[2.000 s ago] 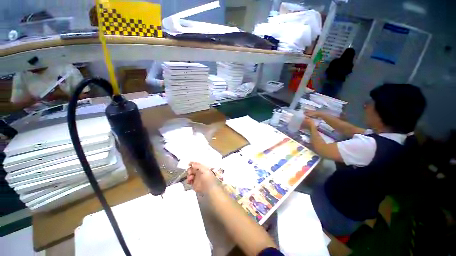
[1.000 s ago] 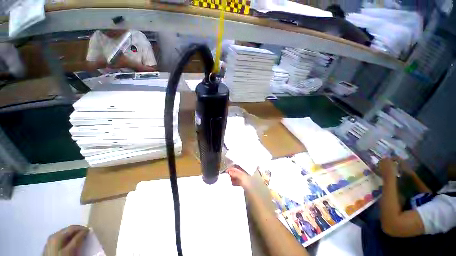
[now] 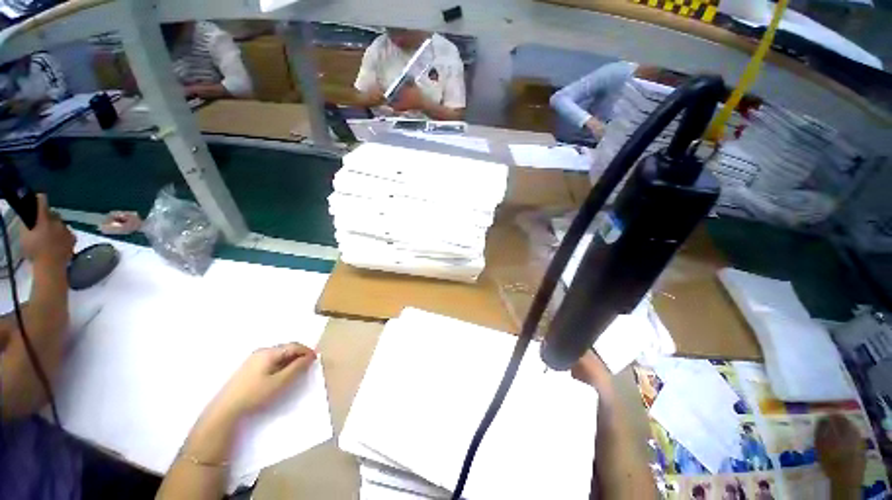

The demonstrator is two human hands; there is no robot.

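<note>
Flat white housings (image 3: 479, 400) lie in a loose pile in front of me. The black electric screwdriver (image 3: 631, 264) hangs tilted over the pile's right side, its lower end near the far right corner. My right hand (image 3: 591, 373) is at that corner, mostly hidden behind the screwdriver; what its fingers hold is hidden. My left hand (image 3: 274, 376) is left of the pile, over the white covering sheet (image 3: 186, 342), with thumb and fingers together near the sheet's edge. I cannot tell whether it pinches something.
Stacked white units (image 3: 421, 210) stand on brown cardboard (image 3: 391, 293) behind the pile. A plastic bag (image 3: 181, 229) and a neighbour's arm holding a dark tool are at left. A printed sheet (image 3: 782, 430) with another hand over it is at right. The screwdriver's black cord crosses the pile.
The view has swung left, so the screwdriver and stack appear further right. My left hand has come in from the lower left edge, closer to the pile. My right hand stays by the pile's far right corner.
</note>
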